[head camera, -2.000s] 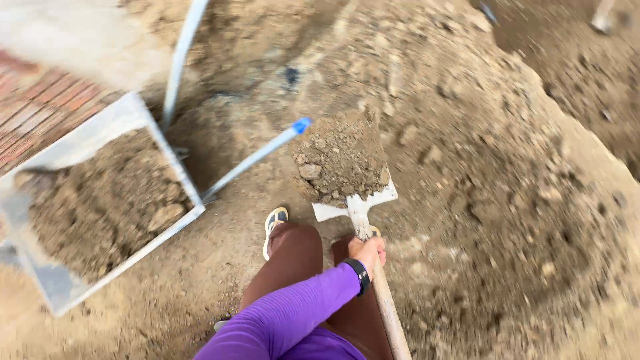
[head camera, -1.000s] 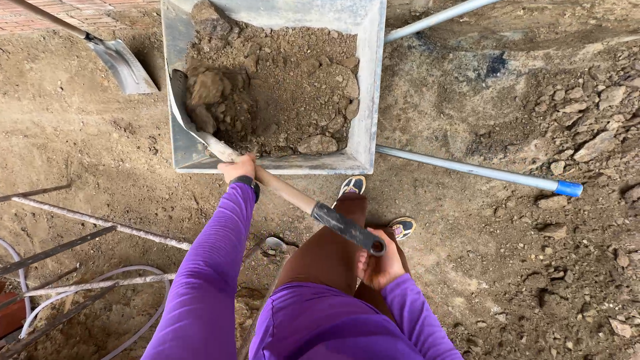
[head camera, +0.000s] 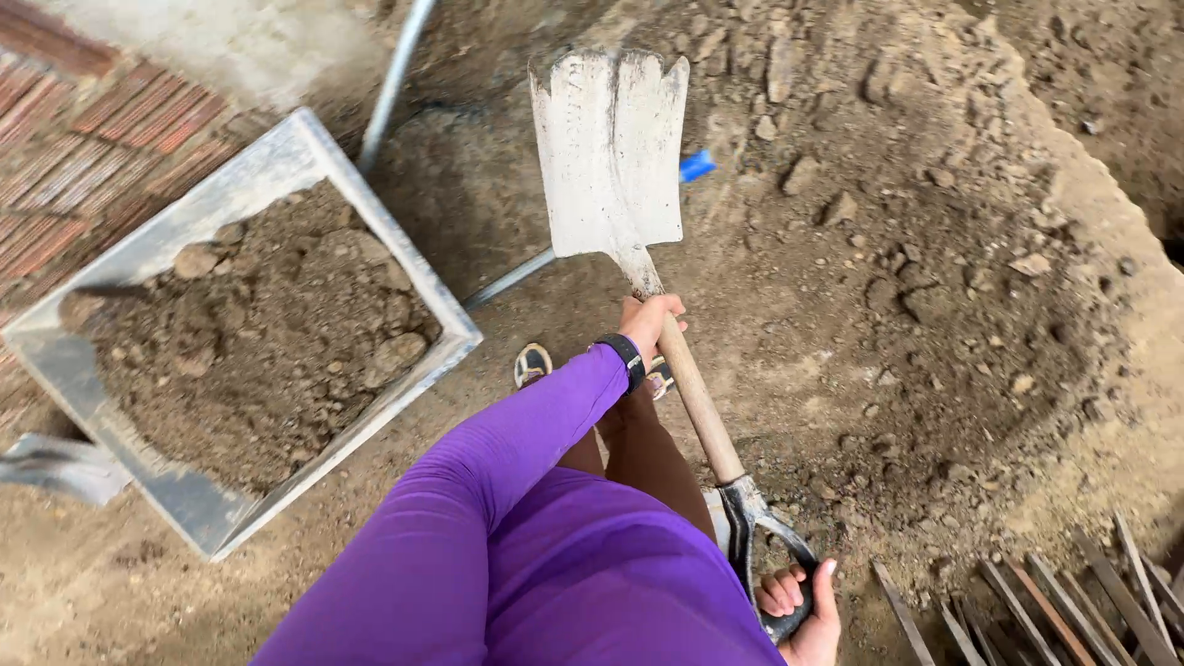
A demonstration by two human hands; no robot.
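Note:
A flat-bladed shovel (head camera: 615, 153) with a worn, ragged edge is held out in front of me, its blade bare of soil. My left hand (head camera: 650, 324), with a black watch at its wrist, grips the wooden shaft just below the blade. Around the black D-handle at the shaft's other end closes my right hand (head camera: 803, 606). To the left of my feet stands a metal wheelbarrow tray (head camera: 388, 222) heaped with soil and stones (head camera: 268, 342). Loose soil with rocks (head camera: 962, 351) lies on the ground to the right of the blade.
The barrow's metal handle tubes (head camera: 393, 92) reach past the tray, one with a blue grip (head camera: 696, 166) behind the blade. A second shovel's blade (head camera: 69, 467) lies left of the tray. Brickwork (head camera: 120, 139) fills the upper left; wood and metal strips (head camera: 1064, 601) lie lower right.
One second ago the shovel blade was over the tray tipping soil in; now it is away from the tray and bare. The view has turned. Two seconds ago the blade carried soil.

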